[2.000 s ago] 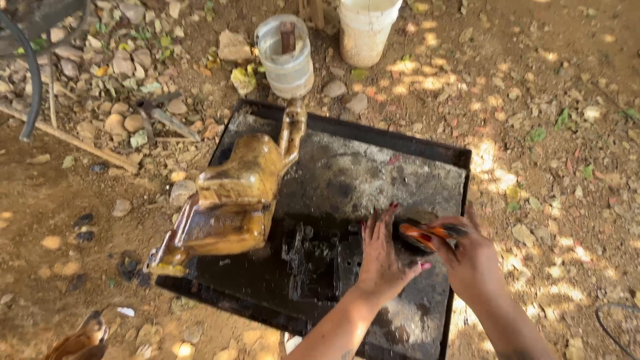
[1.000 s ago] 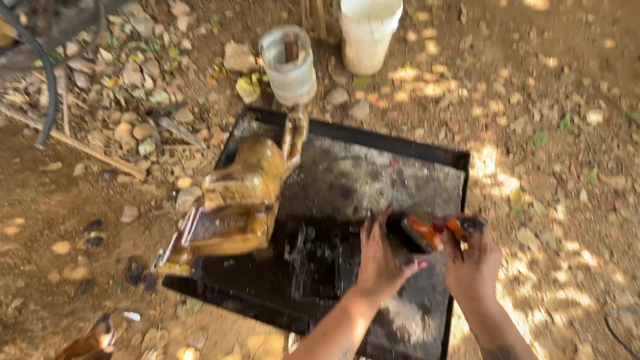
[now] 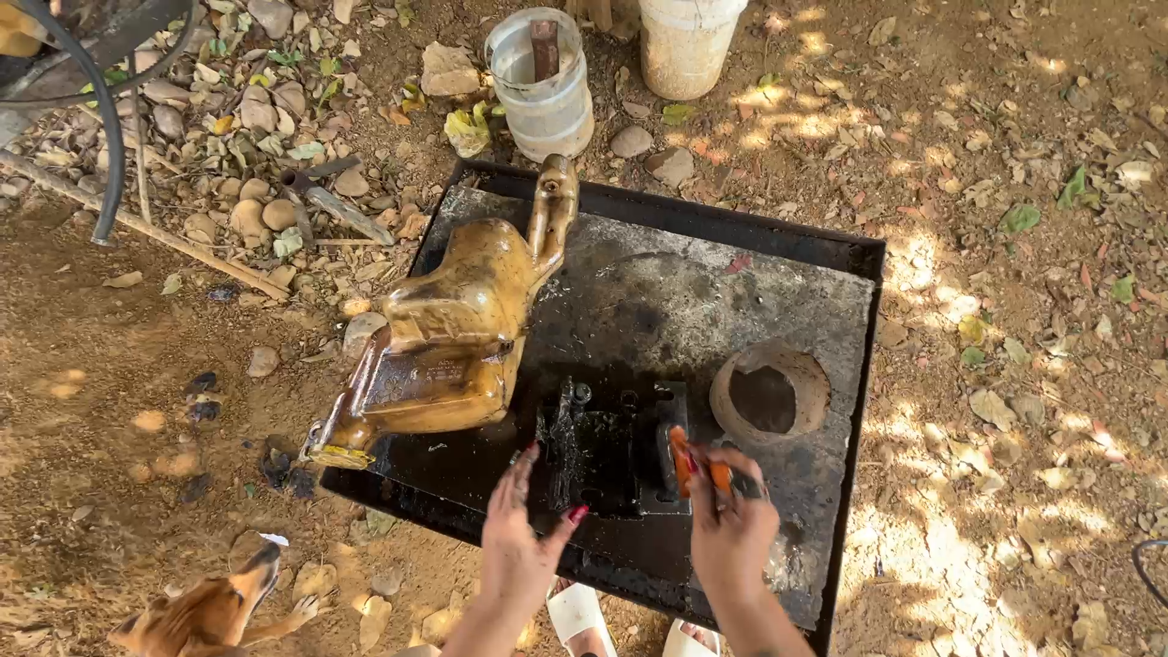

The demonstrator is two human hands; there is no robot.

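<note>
A wet black metal part (image 3: pixel 602 452) lies on the dark metal tray (image 3: pixel 730 228). At its left edge is my left hand (image 3: pixel 525 525), fingers apart, with fingertips at or near the part; whether they touch it is unclear. My right hand (image 3: pixel 735 520) grips an orange-handled brush (image 3: pixel 684 461), whose dark head is against the part's right side. To the right of the brush stands a round, rusty-looking container (image 3: pixel 771 392) with dark contents. A yellow-brown plastic tank (image 3: pixel 465 319) with a neck rests across the tray's left side.
Beyond the tray stand a cloudy plastic container (image 3: pixel 547 100) with a brown block in it and a white bucket (image 3: pixel 689 46). A dog (image 3: pixel 214 607) is at the lower left. Stones, sticks and a black hose (image 3: pixel 109 137) are at the upper left. Sandals (image 3: pixel 579 611) show below the tray.
My right hand and the brush have moved left onto the black part. My left hand has moved left to the part's left edge. The round container, hidden earlier, now shows.
</note>
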